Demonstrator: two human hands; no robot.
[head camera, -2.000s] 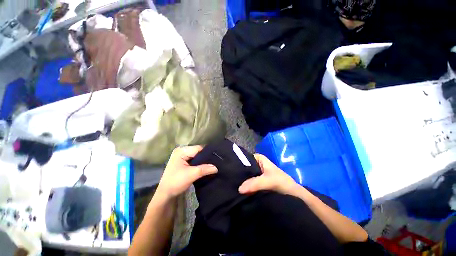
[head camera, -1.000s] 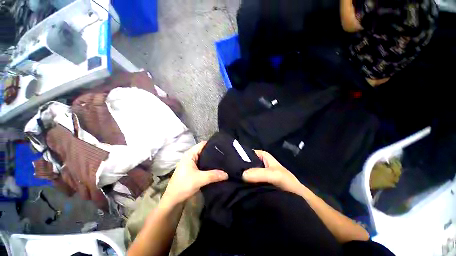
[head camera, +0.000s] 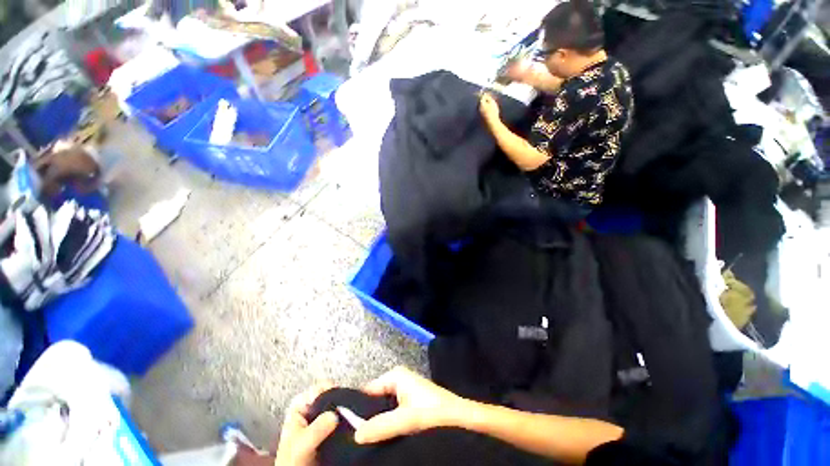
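Note:
A black garment piece (head camera: 364, 400) is at the bottom edge of the view, held in both hands, with its lower part cut off by the edge. A narrow white strip (head camera: 349, 417) shows on it between the hands. My left hand (head camera: 305, 437) grips its left side and is partly cut off by the bottom edge. My right hand (head camera: 409, 407) grips its right side, the thumb close to the strip.
A person (head camera: 582, 118) in a patterned black shirt handles a large black garment (head camera: 428, 164) ahead. More black garments (head camera: 510, 319) hang over a blue crate (head camera: 387, 305). Blue crates (head camera: 246, 150) stand at the upper left, a blue bin (head camera: 118, 305) at the left.
The view has lifted and shows more of the workshop and the other person. The hands and the black piece now sit lower in view. The thin pale line on the piece no longer shows.

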